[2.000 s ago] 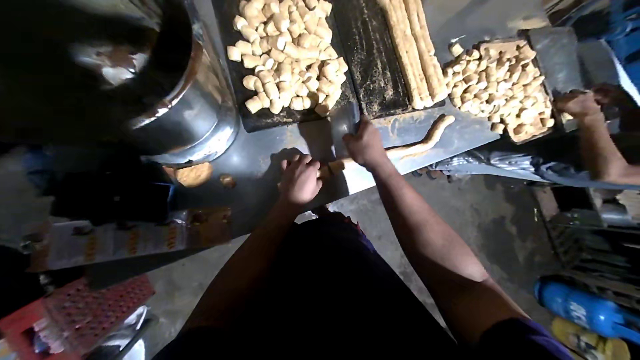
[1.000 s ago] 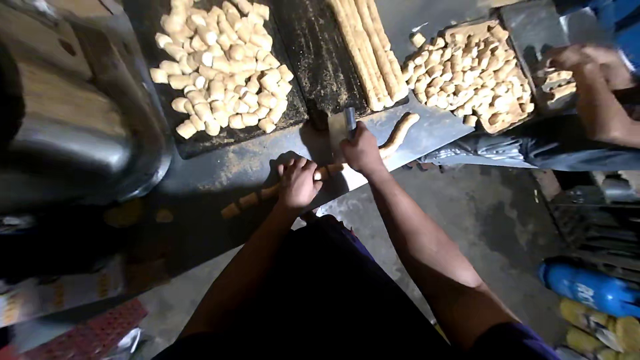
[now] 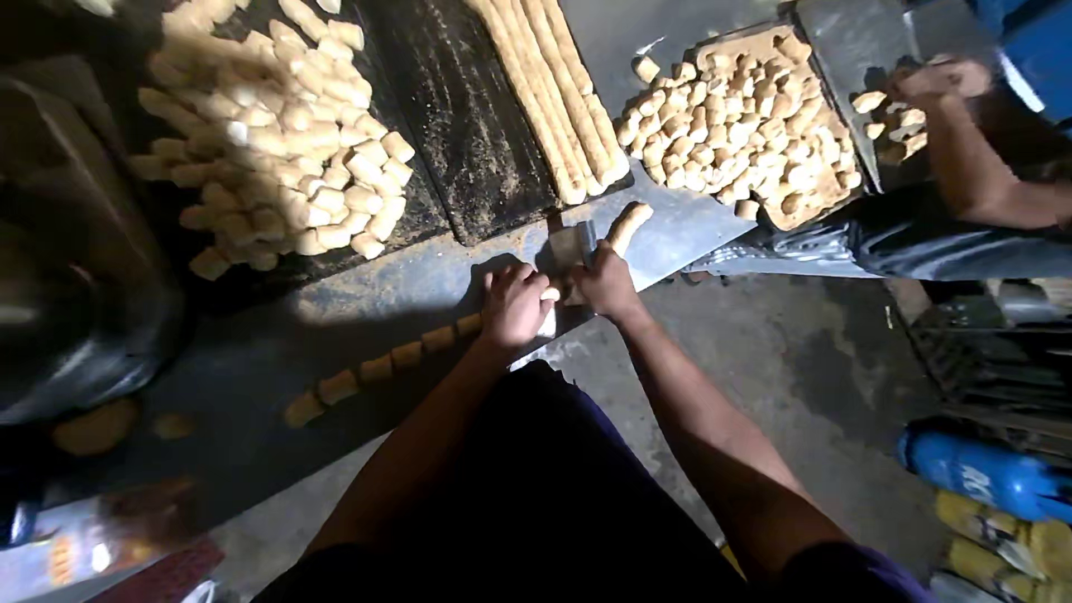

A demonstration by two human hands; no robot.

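Observation:
My right hand [image 3: 605,280] grips a flat metal dough scraper [image 3: 571,244], its blade by the table's front edge. My left hand [image 3: 517,303] rests on a dough rope, whose pale end shows at the fingertips. The uncut end of the rope [image 3: 630,224] sticks out beyond my right hand. Cut dough pieces [image 3: 407,355] lie in a slanting row on the metal table [image 3: 469,243], left of my left hand. Behind my hands, a dark tray [image 3: 494,142] holds several long dough ropes [image 3: 548,92]. How my left fingers close on the dough is partly hidden.
Small dough pieces [image 3: 293,159] are heaped on a dark tray at back left, with another heap [image 3: 737,126] at right. A co-worker's hands [image 3: 942,79] are at far right. A metal vessel [image 3: 75,251] stands left; a blue gas cylinder [image 3: 988,473] is at lower right.
The row of cut pieces left of my left hand has grown longer, and the uncut rope end right of my right hand has become shorter. The view has shifted.

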